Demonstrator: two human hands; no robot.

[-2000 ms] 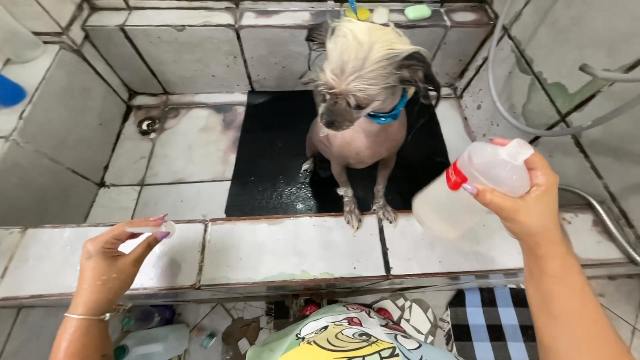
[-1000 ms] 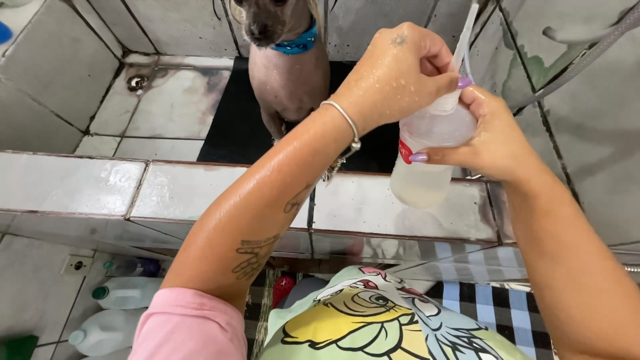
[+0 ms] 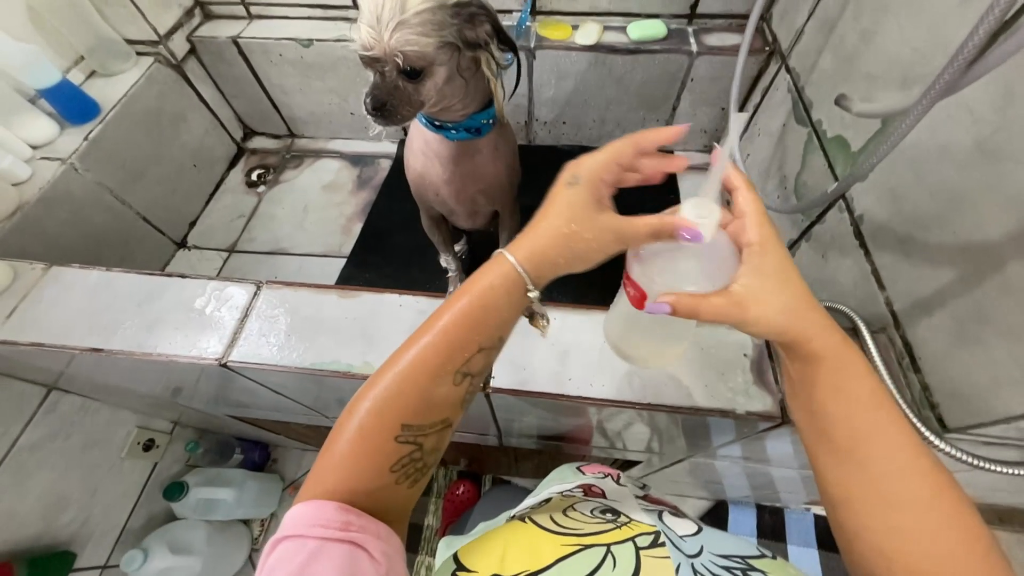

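Observation:
My right hand (image 3: pixel 748 264) is wrapped around a translucent plastic bottle (image 3: pixel 680 272) with a red mark, held over the tiled ledge (image 3: pixel 360 328). At the bottle's neck, my left hand (image 3: pixel 608 200) has its thumb against the white nozzle cap (image 3: pixel 702 214), with the fingers spread. Behind my hands a dog (image 3: pixel 460 176) with pale head hair and a blue collar (image 3: pixel 460 124) sits on a black mat (image 3: pixel 376 240) in the tiled basin, its head turned left. One paw rests on the ledge, close to my left wrist.
Soap bars (image 3: pixel 646 30) lie on the back ledge. Bottles (image 3: pixel 68 96) line the left shelf, and a drain (image 3: pixel 258 177) is in the basin's far corner. Hoses (image 3: pixel 920 120) hang at the right. Plastic jugs (image 3: pixel 228 492) stand on the floor at lower left.
My left hand, at the far left two seconds ago with a small white part in its fingers, has crossed to the bottle top. Its fingers have since spread. The cap now sits on the bottle.

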